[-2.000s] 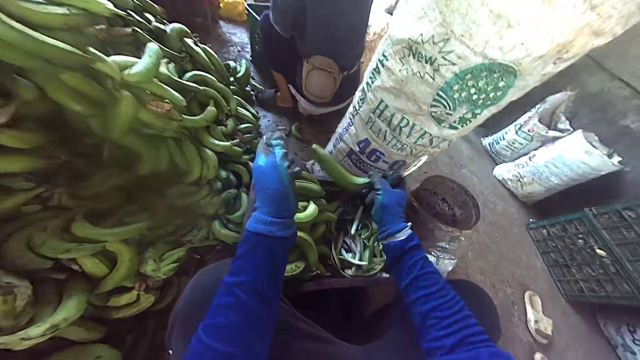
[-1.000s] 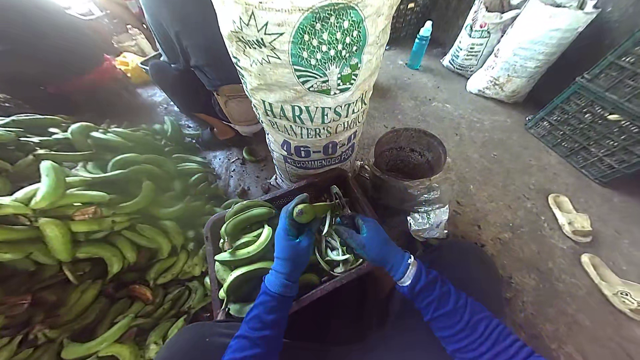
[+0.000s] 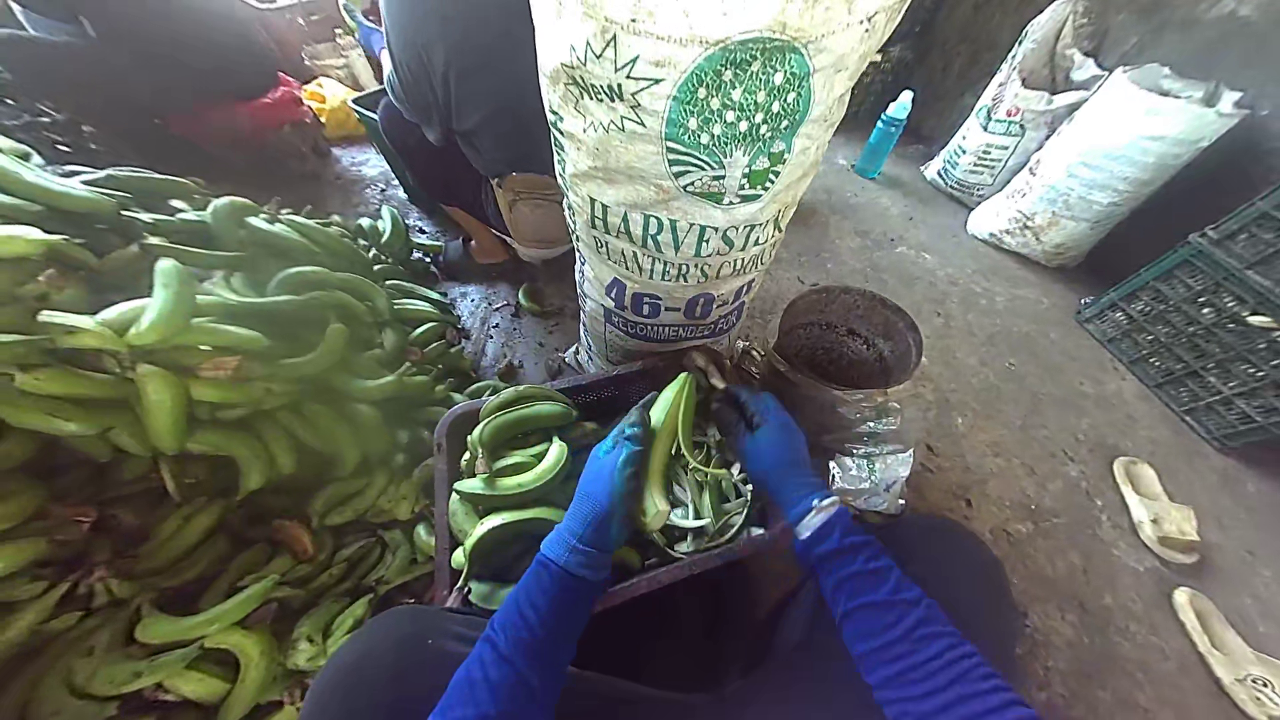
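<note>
My left hand (image 3: pixel 612 475), in a blue glove, holds a green plantain or banana (image 3: pixel 660 455) upright above a dark plastic crate (image 3: pixel 442 500). A strip of its peel (image 3: pixel 688 425) hangs loose along the right side. My right hand (image 3: pixel 770 440), also gloved and stained dark, is closed near the fruit's top on something dark that I cannot make out. Inside the crate, whole green fruits (image 3: pixel 515 475) lie at the left and cut peel strips (image 3: pixel 700 510) lie in a round container at the right.
A large heap of green fruit (image 3: pixel 250 370) spreads at the left. A tall woven sack (image 3: pixel 660 240) stands behind the crate, with a dark bucket (image 3: pixel 848 340) to its right. A person (image 3: pixel 470 90) sits beyond. At the right are slippers (image 3: pixel 1155 510), a green crate (image 3: pixel 1190 330) and white sacks (image 3: pixel 1100 170).
The fruit in my left hand stands upright now; one second ago it pointed sideways toward my right hand. A peel strip now hangs from it. The view swung right after the first frame.
</note>
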